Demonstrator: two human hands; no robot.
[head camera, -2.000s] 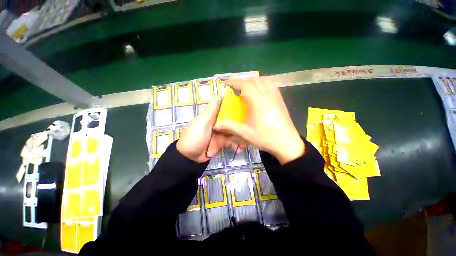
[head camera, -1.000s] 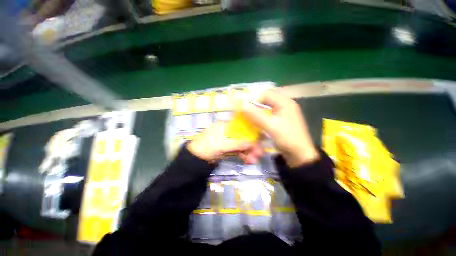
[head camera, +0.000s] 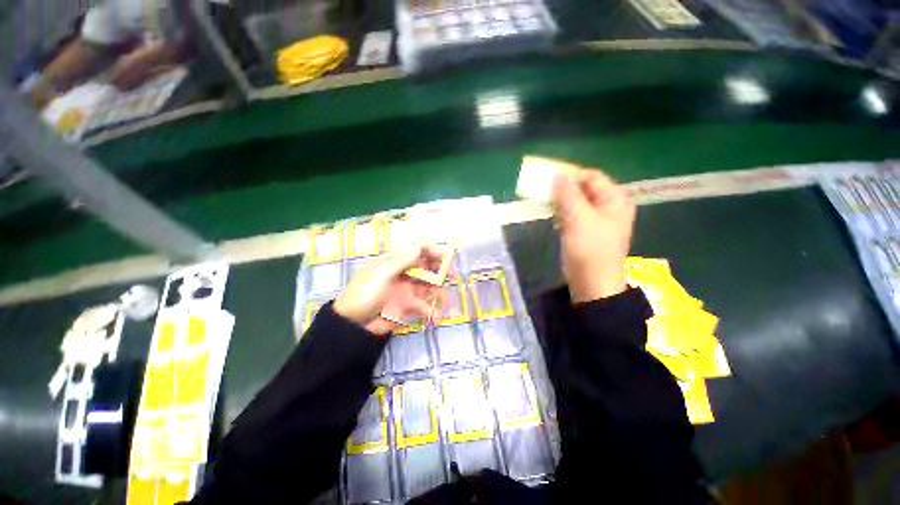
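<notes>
My left hand (head camera: 380, 292) holds a thin frame (head camera: 431, 268) with a yellow border over the blister tray (head camera: 434, 347). My right hand (head camera: 596, 222) is raised to the right, beyond the tray, pinching a small whitish piece with a yellow edge (head camera: 540, 178). The tray has rows of pockets, several with yellow-bordered frames. A loose pile of yellow pieces (head camera: 675, 321) lies at the right, partly behind my right sleeve.
At left lie an adhesive sheet with yellow rectangles (head camera: 178, 380), a black box (head camera: 111, 416) and white scraps (head camera: 91, 332). A metal post (head camera: 113, 187) slants at upper left. Across the green belt (head camera: 395, 133) are a tray stack (head camera: 476, 32), a yellow pile (head camera: 313, 57) and a person's arms.
My hands have moved apart; the right went up and right with the small piece. The yellow face held between them no longer shows, and a yellow-bordered frame shows in my left hand. The view has shifted.
</notes>
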